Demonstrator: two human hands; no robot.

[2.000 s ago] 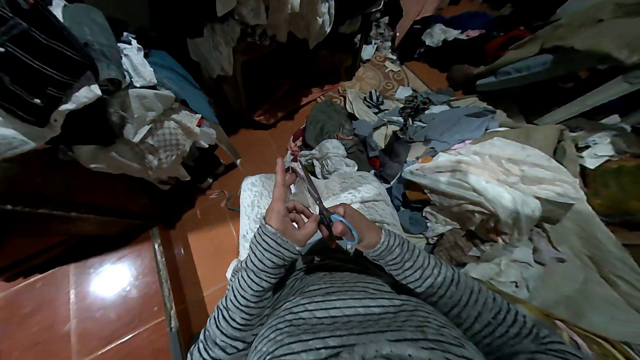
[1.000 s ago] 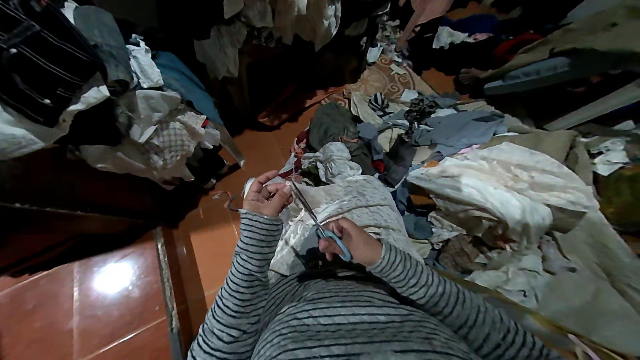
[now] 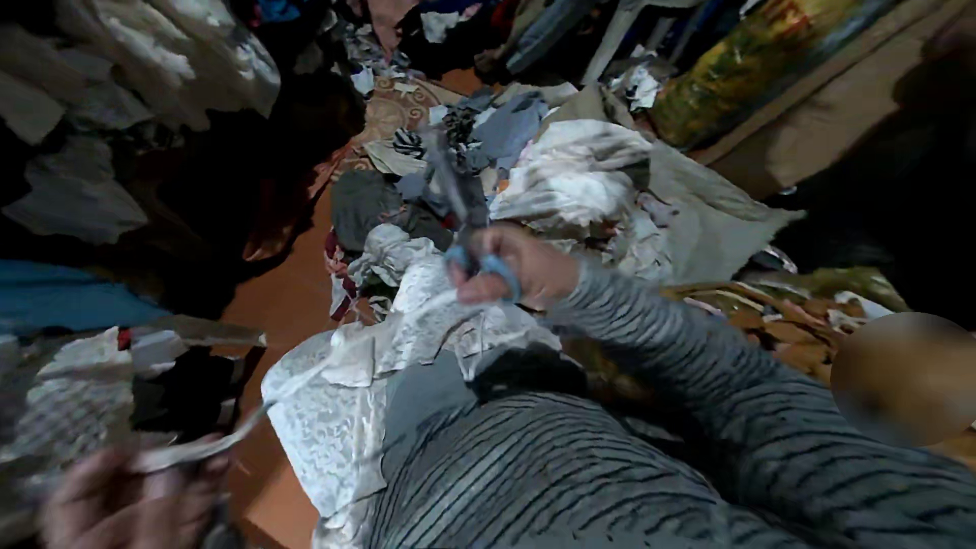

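Note:
Blue-handled scissors point(image 3: 456, 183) are in my right hand point(image 3: 526, 267), their blades pointing up and away from me. A narrow white fabric strip point(image 3: 305, 377) runs from beside my right hand down to my left hand point(image 3: 137, 496), which grips its end at the lower left and is blurred by motion. Under the strip, white patterned cloth point(image 3: 328, 435) lies across my lap.
Heaped cloth scraps point(image 3: 511, 130) and a large white cloth point(image 3: 579, 171) lie ahead. Tan scraps point(image 3: 785, 335) lie at the right, near a yellow-green roll point(image 3: 740, 72). Piled fabric point(image 3: 76, 389) stands at the left, beside the tiled floor point(image 3: 278, 293).
My hands have moved wide apart, the left to the lower left, with a white strip now stretched between them. The scissors remain in my right hand. The view has shifted strongly.

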